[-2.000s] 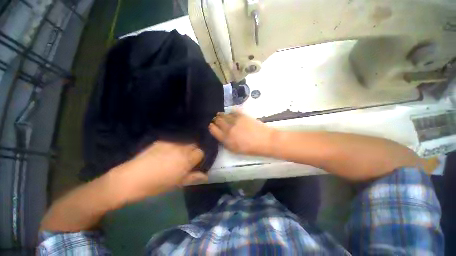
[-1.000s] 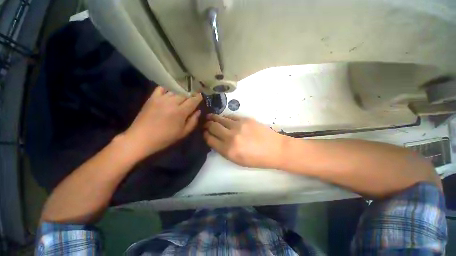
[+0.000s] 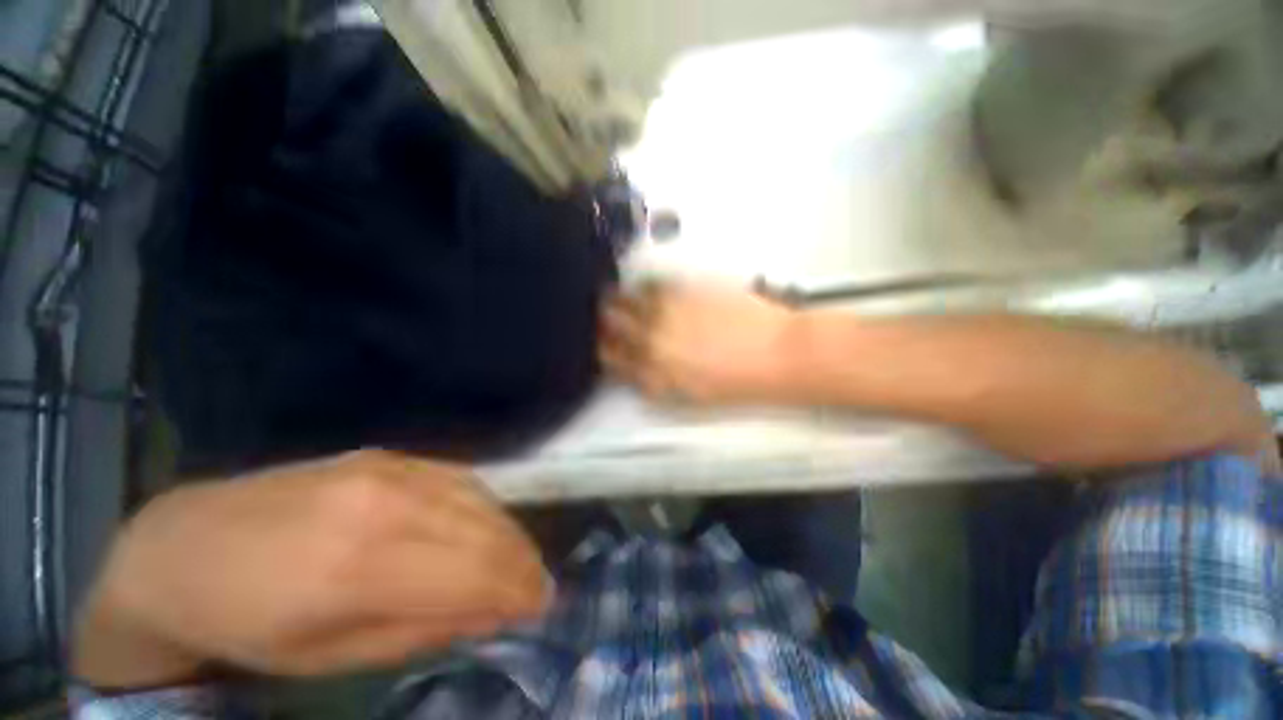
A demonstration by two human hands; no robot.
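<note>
The black garment [image 3: 380, 267] lies spread on the left part of the machine bed, its right edge by the needle area [image 3: 616, 211]. My right hand [image 3: 697, 342] is at the garment's right edge, just in front of the needle area, with its fingertips on the cloth edge. My left hand [image 3: 331, 563] is near and low at the left, in front of the garment and off the bed. It is blurred, its fingers are curled, and I cannot tell if it holds anything. The frame is blurred, so the presser foot is unclear.
The cream sewing machine arm [image 3: 493, 85] rises over the bed at the top. The pale machine bed [image 3: 802, 169] extends right, with a dark seam line. A metal wire rack [image 3: 56, 281] stands at the far left. The table's front edge runs above the lap.
My left hand has moved from the needle area back toward my body and down left. My right hand stays at the cloth edge. The view has shifted, showing less of the machine head.
</note>
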